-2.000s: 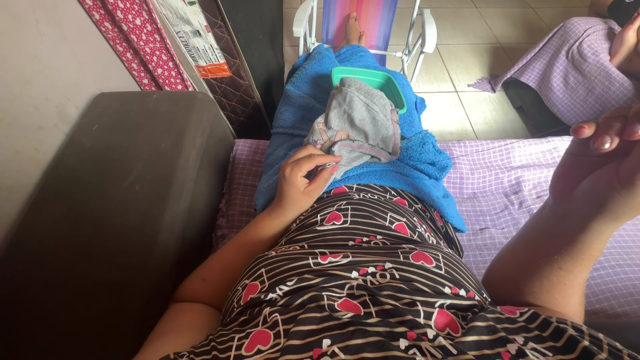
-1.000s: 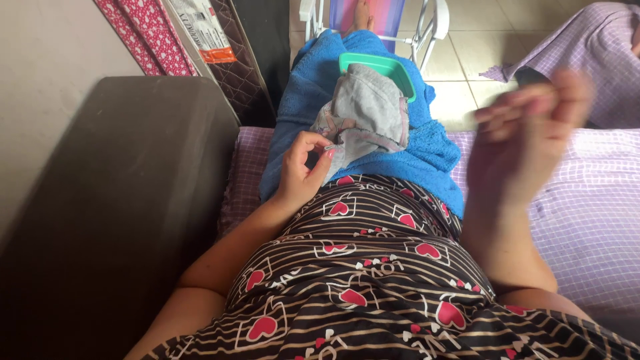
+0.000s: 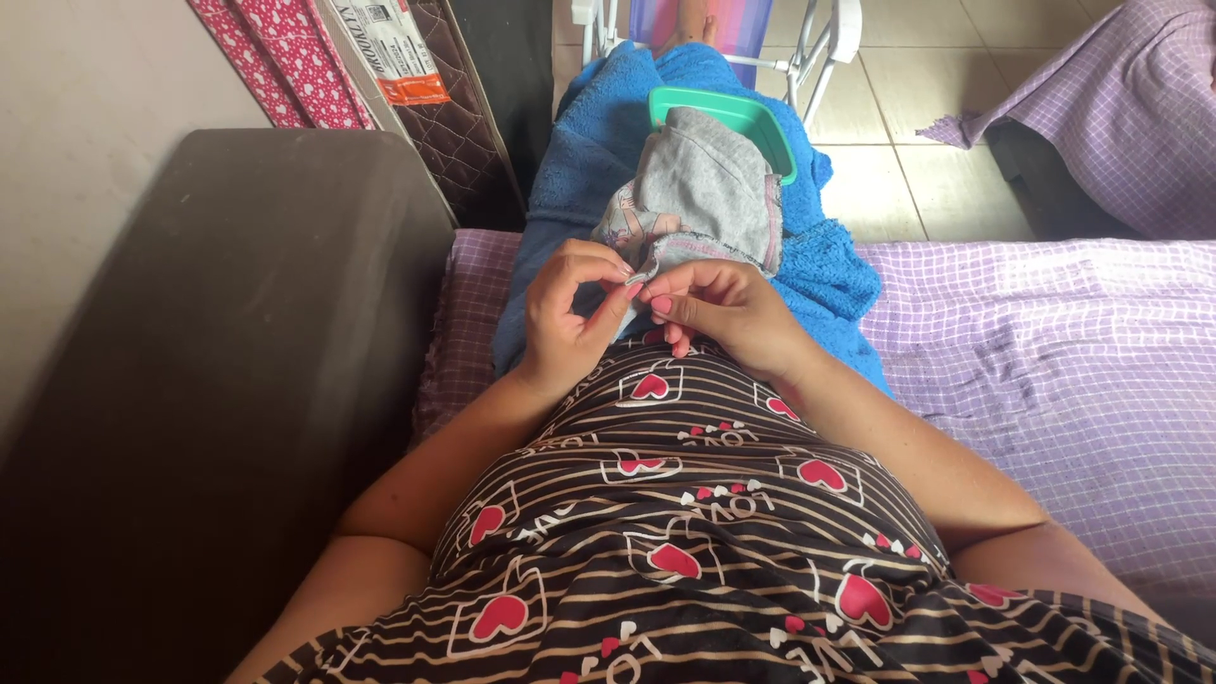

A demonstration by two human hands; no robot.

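Observation:
A grey cloth garment with a coloured print and pinkish seams lies bunched on my lap, over a blue towel. My left hand pinches the near edge of the garment between thumb and forefinger. Right beside it, my right hand has its thumb and forefinger together at the same edge, fingertips almost touching those of the left. Whether a needle or thread is between them is too small to tell. Behind the garment, partly covered by it, a green plastic container rests on the towel.
A dark sofa armrest rises at the left. Purple checked fabric covers the seat. Ahead stands a white-framed folding chair with a foot on it. Another purple-covered seat is at the upper right, above the tiled floor.
My right hand, raised at the right in both earlier frames, has come down to the garment's edge beside my left hand. My left hand has kept its pinch on the cloth.

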